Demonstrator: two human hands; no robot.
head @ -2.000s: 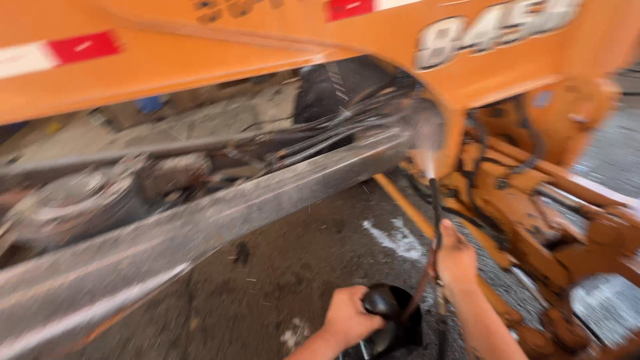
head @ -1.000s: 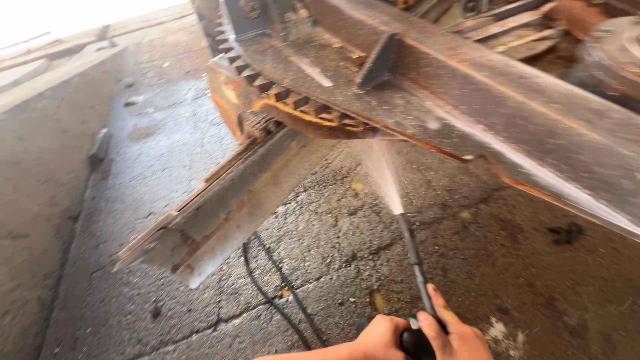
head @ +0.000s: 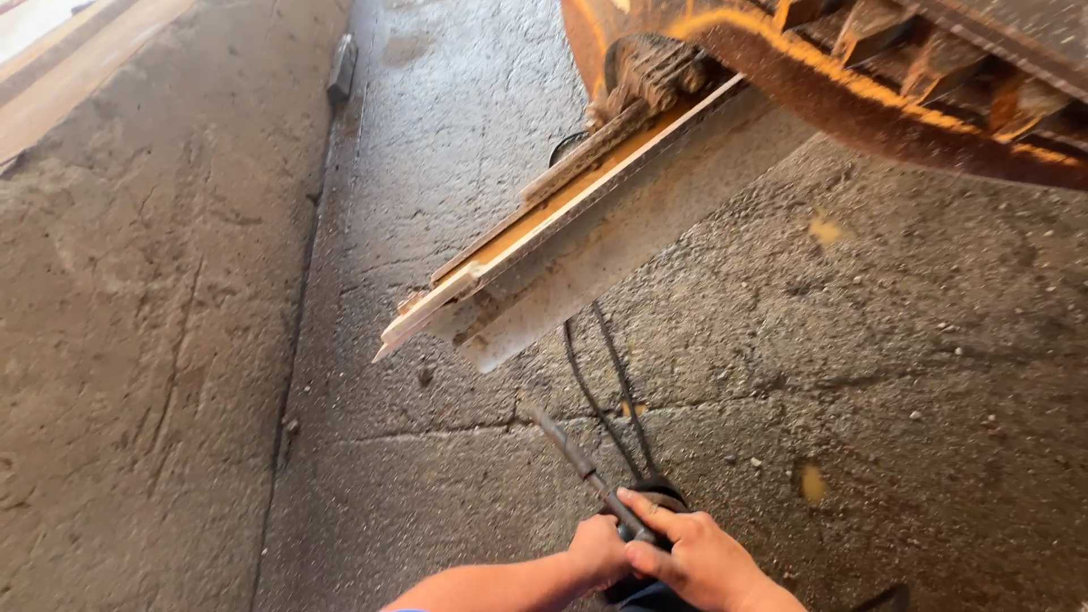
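Observation:
Both hands hold a pressure washer spray lance point(head: 565, 446) at the bottom centre, its tip pointing up and left over the wet floor. My left hand point(head: 599, 548) is closed around the dark handle, partly hidden. Against the lance's rear part lies my right hand point(head: 701, 548), its fingers wrapped over it. No spray shows at the tip. Beyond the tip hangs a long grader blade point(head: 612, 229), dirty grey with an orange strip along its upper edge. Above it is the rusty toothed circle point(head: 884, 93) of the machine.
A concrete wall or ledge point(head: 161, 280) runs along the left side, with a dark block point(head: 342, 70) near its far edge. Behind my hands, a thin black hose or cable point(head: 608, 382) loops across the rough, wet concrete floor point(head: 765, 357).
The view has swung far left, from the orange body to the blade. The spray seen one second ago at the toothed circle no longer shows. The lance now points up and left.

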